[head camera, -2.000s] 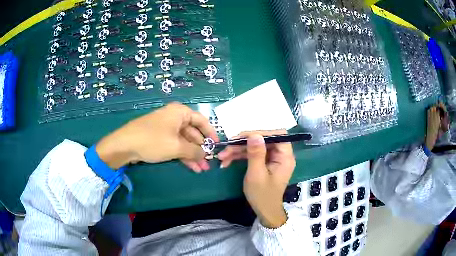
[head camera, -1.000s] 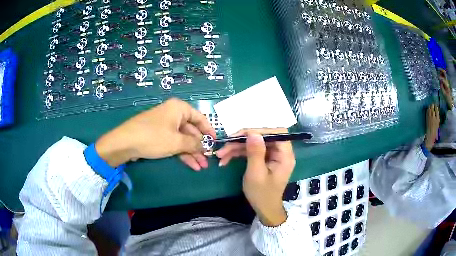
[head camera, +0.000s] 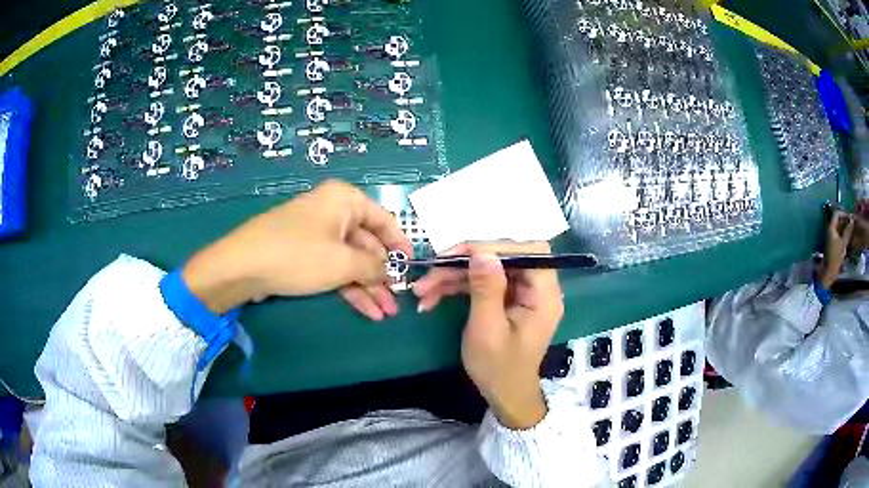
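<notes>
My left hand, with a blue wrist strap, holds a small silver round spoked part in its fingertips, pale tab downward. My right hand holds slim black tweezers nearly level. Their tip points left and reaches the round part; whether anything is on the tip is too small to tell. Just beyond the fingers a sticker sheet with rows of tiny dark squares lies on the green mat, partly beside or under a plain white card.
A clear blister tray of spoked parts lies beyond left. Stacked clear trays stand right. A white tray of black parts is at the near right edge. A blue box is far left. Another person's hands show far right.
My hands stay in nearly the same pose, with the round part and tweezers still together at the fingertips. The other person's hands at the far right have moved.
</notes>
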